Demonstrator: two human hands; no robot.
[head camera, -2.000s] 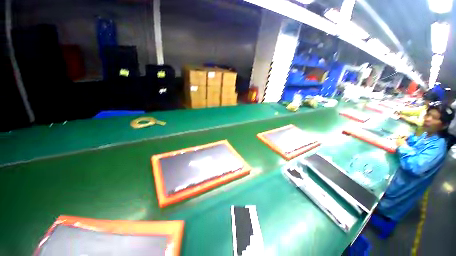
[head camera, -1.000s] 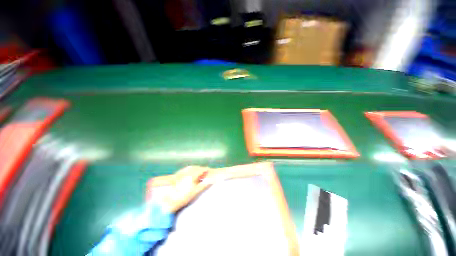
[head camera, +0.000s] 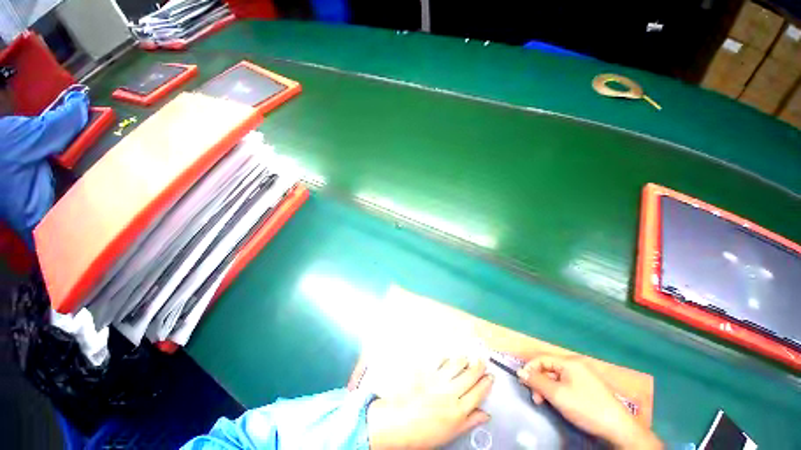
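A grey panel (head camera: 509, 411) lies on an orange foam tray (head camera: 634, 387) at the bottom centre, its left part whitened by glare. My left hand (head camera: 430, 409) rests on the panel, fingers slightly apart, with nothing seen in it. My right hand (head camera: 580, 395) pinches the end of a narrow black adhesive strip (head camera: 502, 364) at the panel's far edge. The strip's other end lies close to my left fingertips; glare hides whether they touch it. A release liner with a black block (head camera: 727, 432) is cut off at the lower right.
A thick stack of orange foam trays and separator sheets (head camera: 149, 176) stands at the left. Another panel in a tray (head camera: 733, 264) lies right on the belt. A tape roll (head camera: 617, 86) lies beyond. A co-worker's blue sleeve (head camera: 44, 132) is at far left, a black waste bag (head camera: 105, 387) below.
The view has swung left and down. My left hand has moved from the tray's far edge onto the panel. My right hand has come into view with the black strip.
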